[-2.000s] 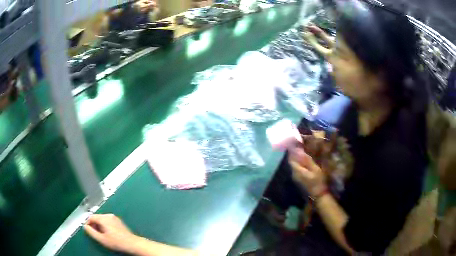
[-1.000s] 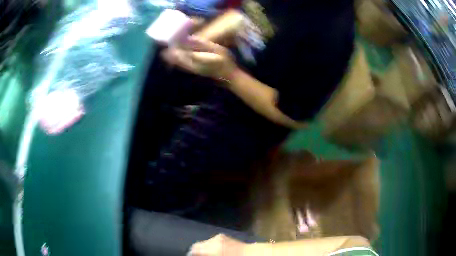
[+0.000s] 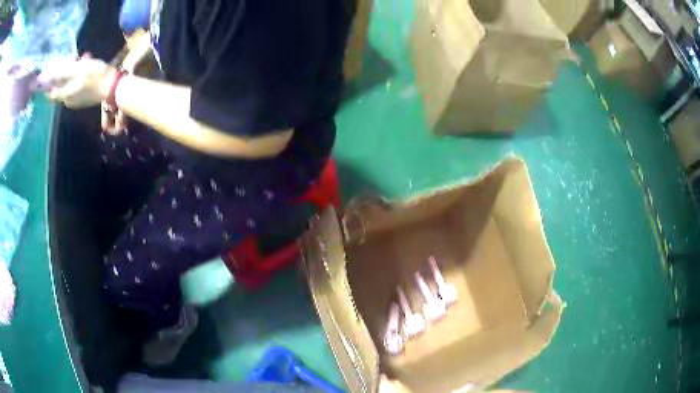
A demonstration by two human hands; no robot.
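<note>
An open cardboard box [image 3: 529, 238] stands on the floor right of centre. Several pale pink dryer bodies [image 3: 414, 323] lie side by side in a row on its bottom, handles pointing up the picture. My right hand [image 3: 395, 386] shows only as a blurred sliver at the bottom edge, by the box's near left corner. Its fingers are cut off, so I cannot tell whether it holds anything. My left hand is out of the picture.
A neighbouring worker [image 3: 253, 69] sits on a red stool [image 3: 265, 261] at left, hands over the green bench [image 3: 27, 253]. Another cardboard box [image 3: 491, 77] stands behind. A blue object [image 3: 280, 367] lies near the bottom edge.
My view has swung right and down from the bench to the floor and open box. My right hand and forearm have dropped almost out of the picture.
</note>
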